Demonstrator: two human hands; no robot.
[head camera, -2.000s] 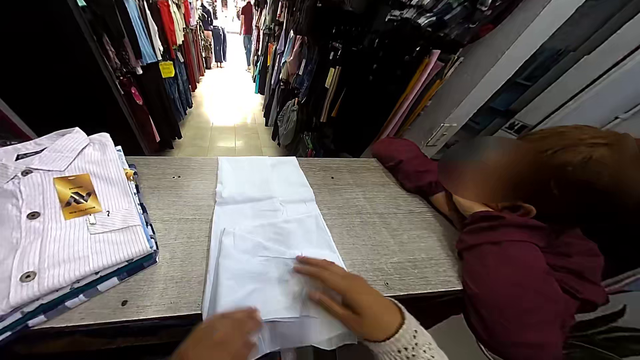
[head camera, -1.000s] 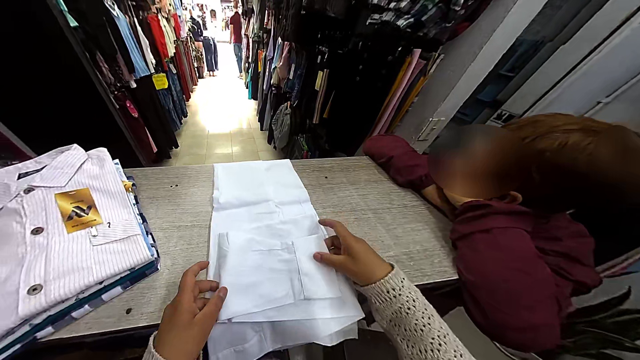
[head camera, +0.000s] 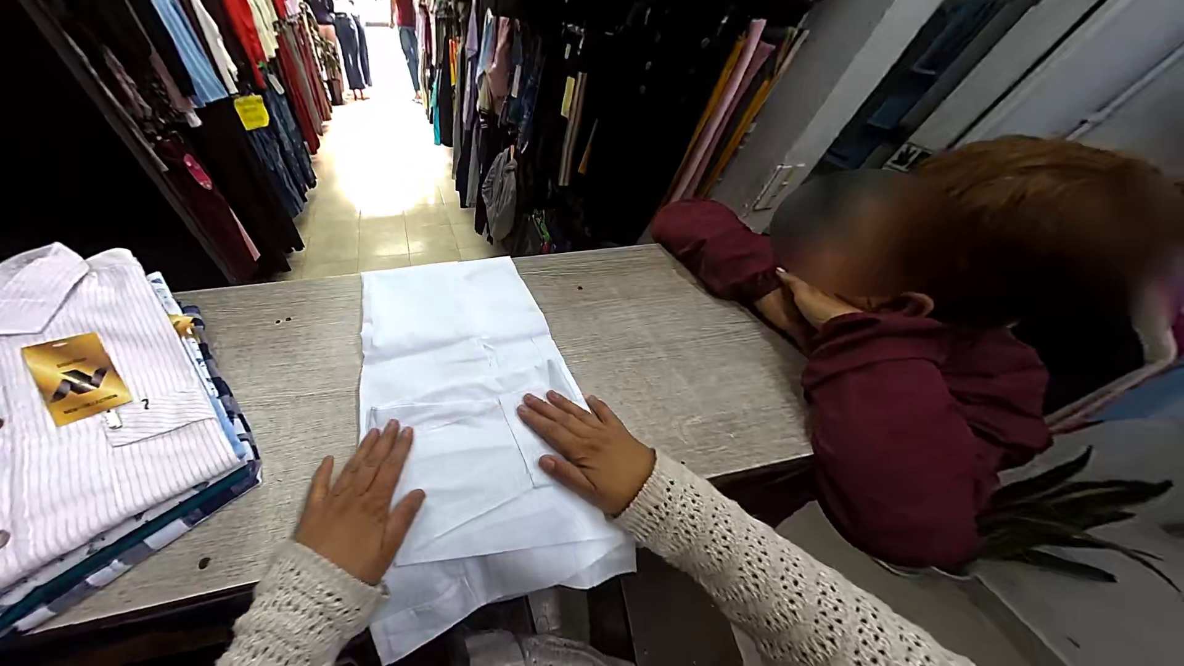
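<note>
A folded white cloth (head camera: 453, 361) lies lengthwise on the wood-grain counter (head camera: 647, 324), its near end hanging past the front edge. My left hand (head camera: 359, 499) rests flat on the cloth's left side, fingers spread. On the right side of the upper folded layer, my right hand (head camera: 587, 449) lies palm down with its fingers extended. Neither hand grips anything. Creases cross the cloth beyond my fingertips. Cream knitted sleeves cover both my wrists.
A stack of folded shirts (head camera: 102, 435), the top one striped with a gold tag (head camera: 77, 377), sits at the left. A person in a maroon top (head camera: 902, 416) leans on the counter at right. Clothes racks (head camera: 268, 102) flank a tiled aisle (head camera: 384, 185). A plant (head camera: 1064, 518) stands lower right.
One second ago my fingers were at the cloth's side edges; now both hands lie flat on it. The small folded panel's right part sits differently. The person at right remains leaning.
</note>
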